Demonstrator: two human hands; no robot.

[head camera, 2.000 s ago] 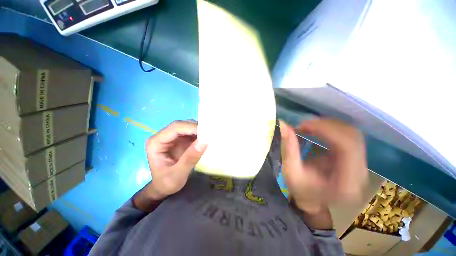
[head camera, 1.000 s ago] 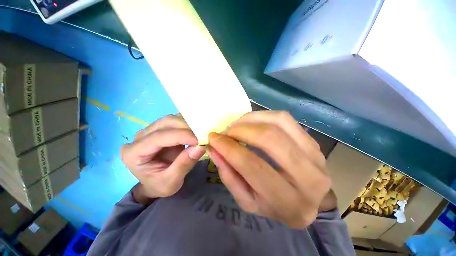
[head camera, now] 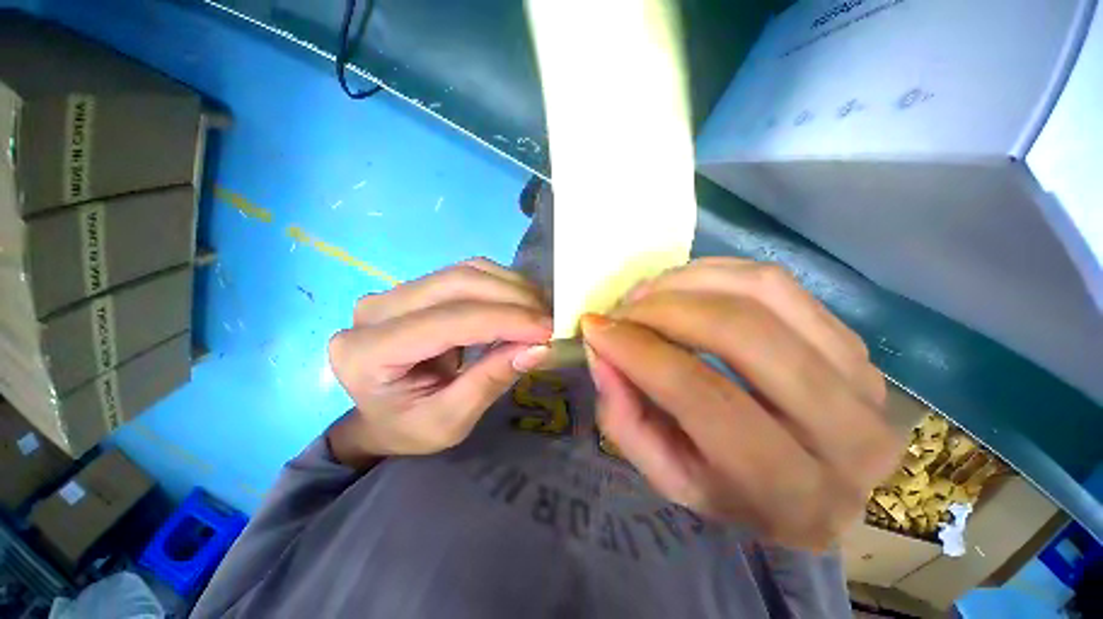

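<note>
A pale yellow sticker sheet (head camera: 623,145) hangs upright in front of my chest, its top cut off by the upper picture edge. My left hand (head camera: 442,359) pinches its lower left corner between thumb and forefinger. My right hand (head camera: 738,393) has its thumb and fingertips together at the sheet's bottom edge, right beside the left fingertips. The fingers hide the sheet's lower corner, and I cannot tell whether a small sticker is between them. A white retail box (head camera: 895,103) with small grey print stands on the green bench (head camera: 466,91) at the upper right.
Stacked brown cartons (head camera: 109,260) marked MADE IN CHINA stand at the left. A blue plastic stool (head camera: 194,538) is on the floor at the lower left. An open carton (head camera: 889,550) with gold-yellow pieces (head camera: 925,484) is at the lower right. A black cable (head camera: 347,61) hangs over the bench edge.
My right hand has come in from the right to the sheet's lower edge and stays there. The sheet tilted left, then swung back upright. The view has shifted, and the scale has left it.
</note>
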